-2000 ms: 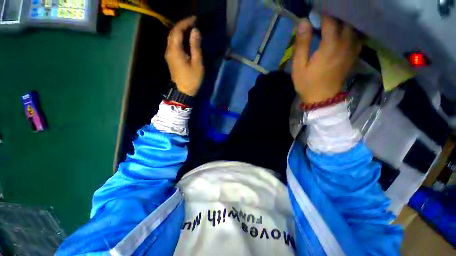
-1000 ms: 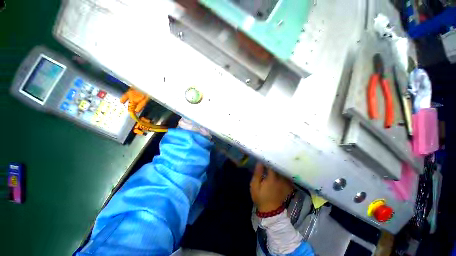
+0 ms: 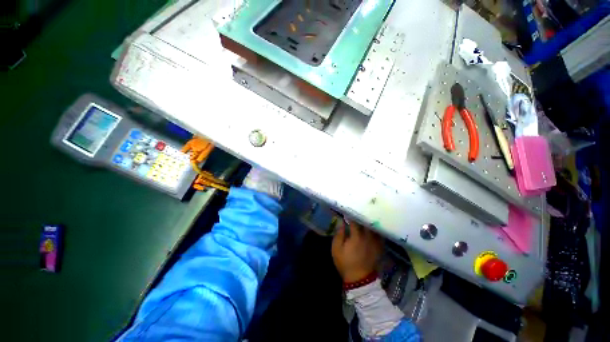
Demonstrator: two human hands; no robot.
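The white machine bed (image 3: 321, 170) lies across the view, with its front edge slanting down to the right. My right hand (image 3: 358, 250) is bare, at the underside of that front edge, its fingertips partly hidden by the edge; whether it holds anything cannot be told. My left hand is hidden under the bed; only the blue sleeve (image 3: 231, 244) and white cuff show, reaching beneath the edge beside the orange cable (image 3: 200, 160). The teal-framed fixture (image 3: 328, 80) sits on a metal block on the bed.
The grey teach pendant (image 3: 127, 143) and a small purple packet (image 3: 51, 248) lie on the green top. Red-handled cutters (image 3: 460, 127) and a dark thin tool (image 3: 495, 130) lie on a perforated plate (image 3: 435, 100), beside a pink pad (image 3: 533, 164). A red emergency stop (image 3: 495, 268) is at the front corner.
Since two seconds ago, the view has swung to the machine bed and both hands are at or under its front edge. Over the last second the right hand has barely moved.
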